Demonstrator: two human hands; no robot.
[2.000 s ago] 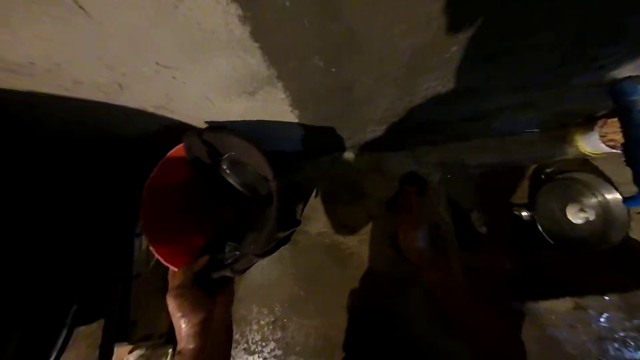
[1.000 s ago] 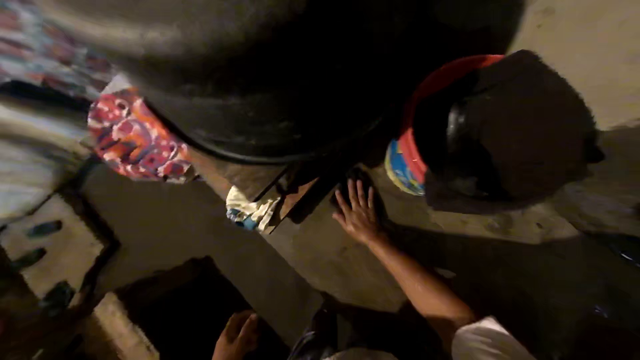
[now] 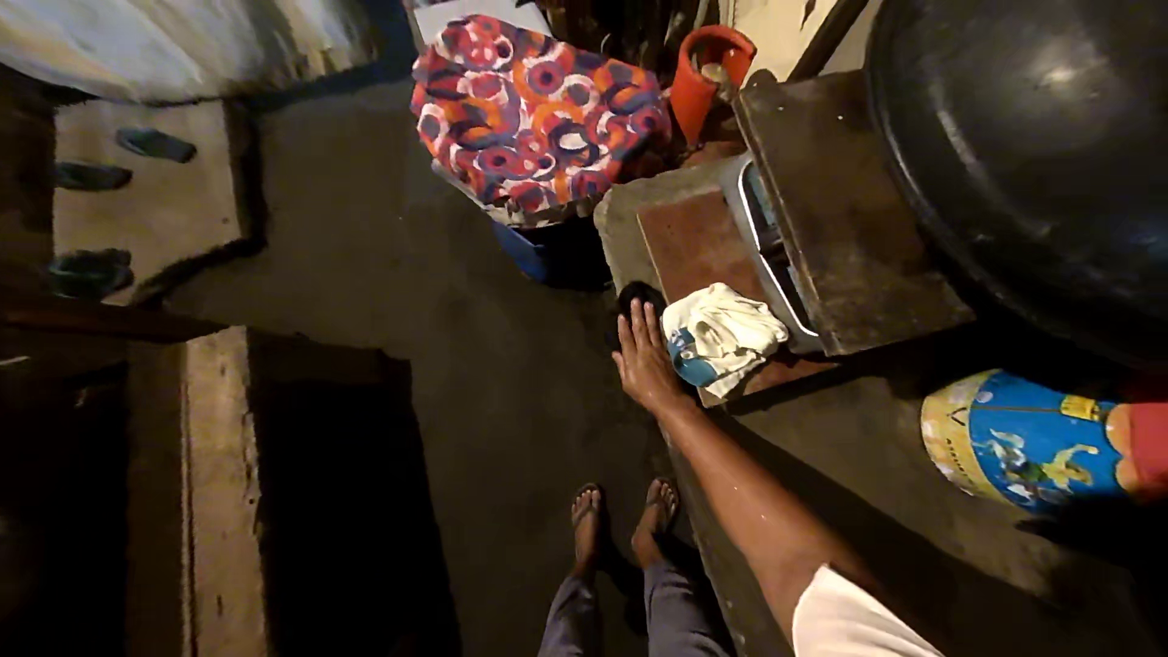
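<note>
My right hand (image 3: 646,359) reaches out palm down with its fingers apart and nothing in it, just left of a crumpled cream cloth (image 3: 730,330) with a blue patch. The cloth lies on a reddish-brown board (image 3: 698,239) at the ledge's edge. Whether the hand touches the ledge, I cannot tell. My left hand is outside the picture. Right of the cloth is a dark wooden board (image 3: 849,210), with a large black round vessel (image 3: 1031,155) beside it. Below the vessel stands a blue, yellow and red printed bucket (image 3: 1022,443).
A container under a patterned cloth (image 3: 547,119) stands at the top, beside an orange-red container (image 3: 707,78). On the left are a concrete slab (image 3: 182,214) with dark slippers (image 3: 155,144) and a raised edge (image 3: 222,493). My sandalled feet (image 3: 589,516) are on the floor.
The view has swung far. One second ago two hands showed; now the left one is out of sight. The right hand is now beside the cream cloth, its fingers still spread.
</note>
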